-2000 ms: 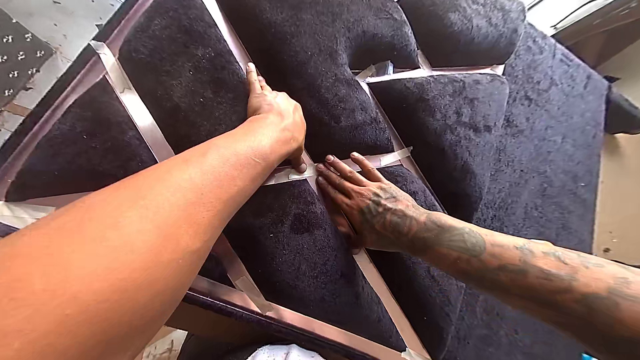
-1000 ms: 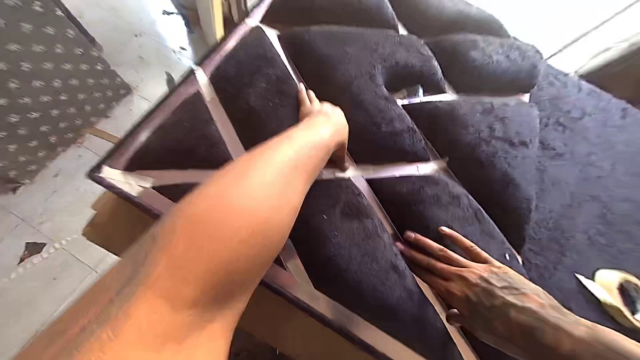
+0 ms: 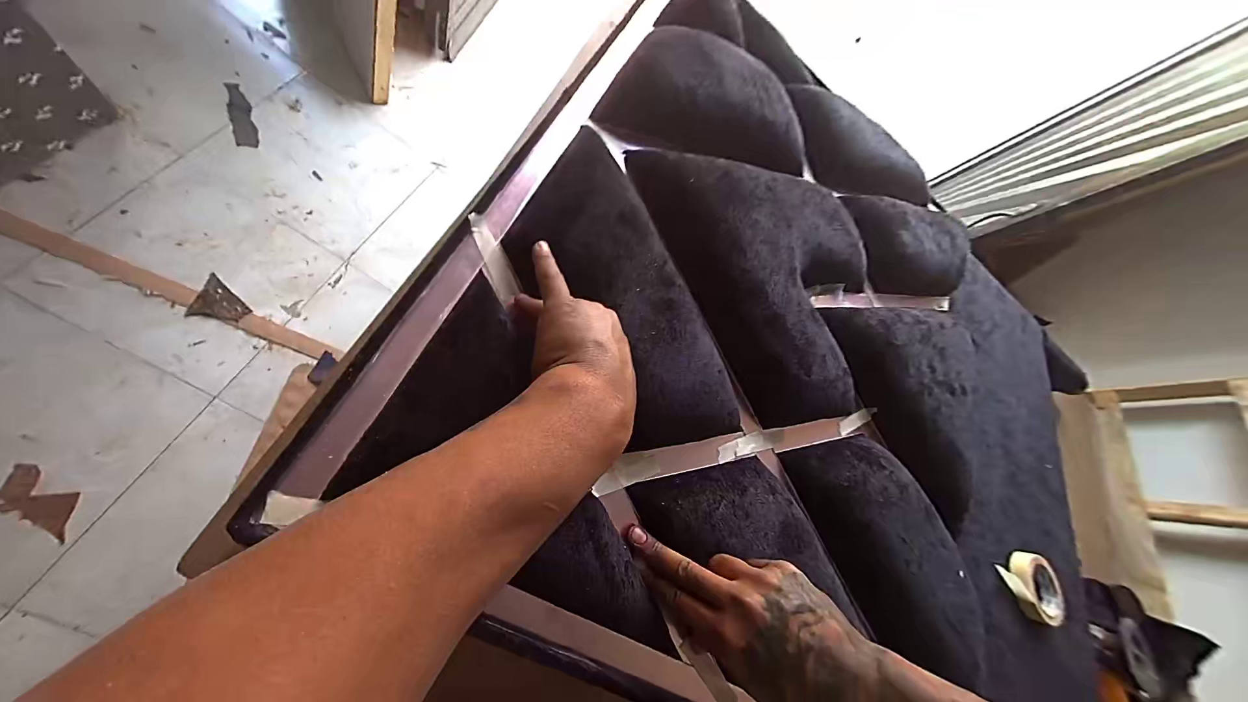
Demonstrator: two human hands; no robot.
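Note:
A dark velvet padded panel (image 3: 721, 224) fills the middle, its cushions divided by channels with pinkish strips and pale masking tape (image 3: 673, 460). My left hand (image 3: 575, 327) presses on the upper-left part, index finger extended on a cushion and thumb by a taped channel (image 3: 497, 263). Lower down, my right hand (image 3: 721, 595) lies over a cushion, its index fingertip touching the strip in the channel below the tape crossing. Neither hand shows anything held. A roll of masking tape (image 3: 1035, 588) rests on the flat dark fabric at the lower right, away from both hands.
Left of the panel's raised edge (image 3: 390, 361) is a tiled floor (image 3: 127, 283) with fabric scraps (image 3: 219, 297) and a long wooden strip (image 3: 166, 285). Patterned fabric (image 3: 44, 93) is at the top left. A wooden frame (image 3: 1170, 512) stands at the right.
My left hand has moved from near the tape crossing to the channel closer to the outer edge. My right hand has moved down from that crossing. The view has shifted, showing more floor.

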